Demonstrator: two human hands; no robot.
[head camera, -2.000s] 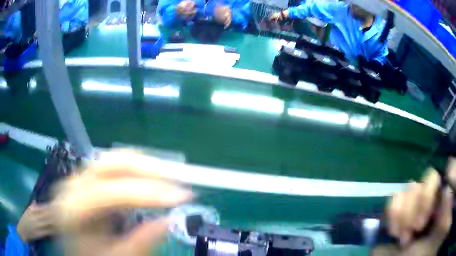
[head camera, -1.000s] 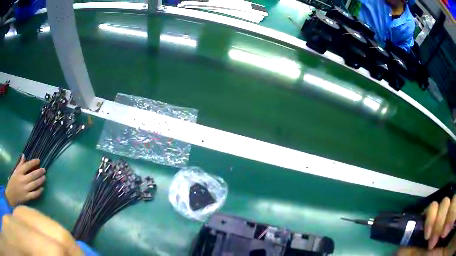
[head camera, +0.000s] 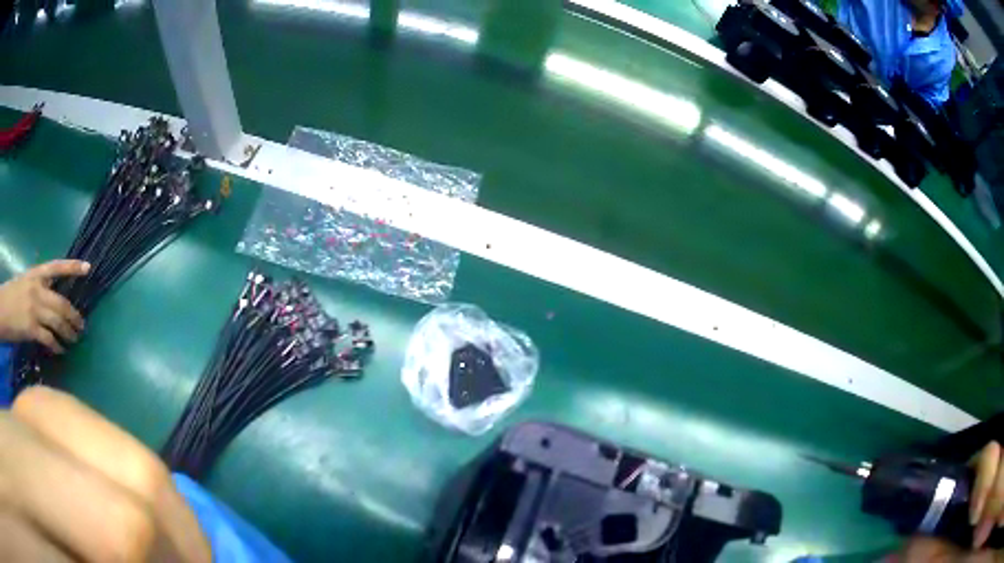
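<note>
A black plastic housing (head camera: 617, 506) lies at the bottom centre, cut off by the lower edge. My right hand (head camera: 988, 497), cut off by the right edge, grips a black electric screwdriver (head camera: 908, 495), its thin bit pointing left. My left hand (head camera: 77, 489) is large, close and blurred at the bottom left, with its fingers curled; whether it holds anything cannot be told. A fanned bundle of black cable leads (head camera: 248, 368) lies between my left hand and the housing. A crumpled clear bag with small black parts (head camera: 471, 372) lies just behind the housing.
Another person's hand (head camera: 39, 310) rests on a second cable bundle (head camera: 138, 209) at left. A flat clear bag (head camera: 358, 236) overlaps the white rail (head camera: 661, 313). A grey post (head camera: 200, 77) stands behind. Black units (head camera: 842, 83) and another person are across the conveyor.
The view has tilted down and shows more of the bench and housing. My left hand has moved from over the bench beside the clear bag to the bottom left corner. My right hand remains at the right edge.
</note>
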